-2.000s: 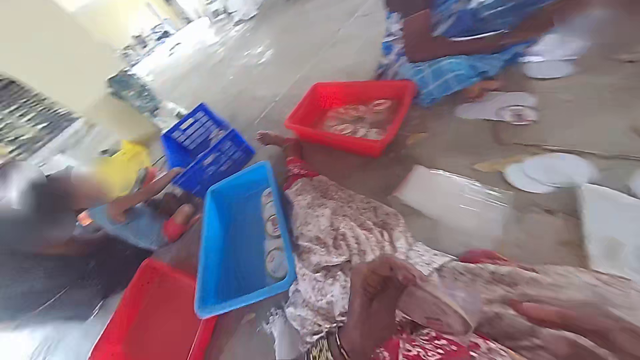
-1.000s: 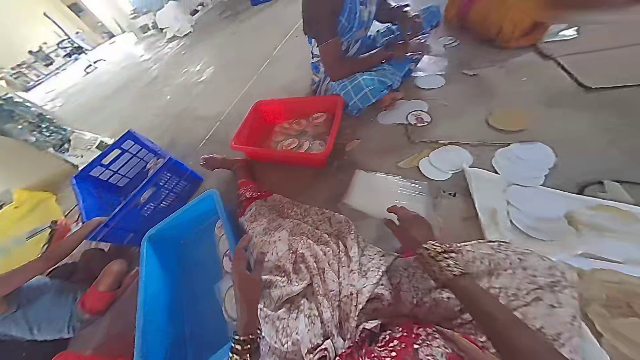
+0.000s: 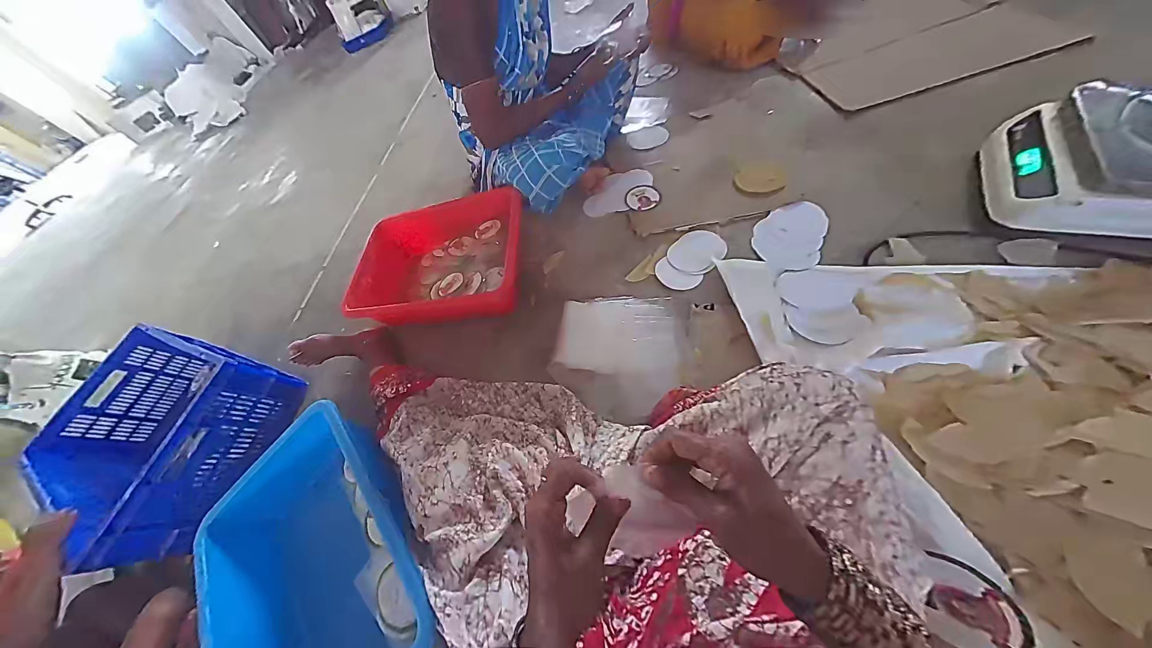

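Over my lap, my left hand (image 3: 571, 531) and my right hand (image 3: 720, 504) pinch a thin clear plastic bag (image 3: 643, 513) between them. Beyond my knees a stack of clear plastic bags (image 3: 621, 337) lies on the floor. To my left a light blue tub (image 3: 270, 540) holds round packets with printed labels (image 3: 393, 594) along its right side. A red tub (image 3: 432, 306) farther off has several similar packets inside. White paper discs (image 3: 814, 301) rest on a white sheet at the right, beside a wide spread of thin tan flat rounds (image 3: 1035, 450).
A digital scale (image 3: 1053, 162) stands at the far right. A blue plastic crate (image 3: 162, 441) leans behind the light blue tub. Another person's hands (image 3: 36, 567) show at the lower left. A person in blue cloth (image 3: 549, 108) sits beyond the red tub, near flattened cardboard (image 3: 936, 54).
My right hand has drawn back from the bag stack to my lap. My left hand has left the light blue tub's edge. Both now hold a clear bag. The view has shifted right.
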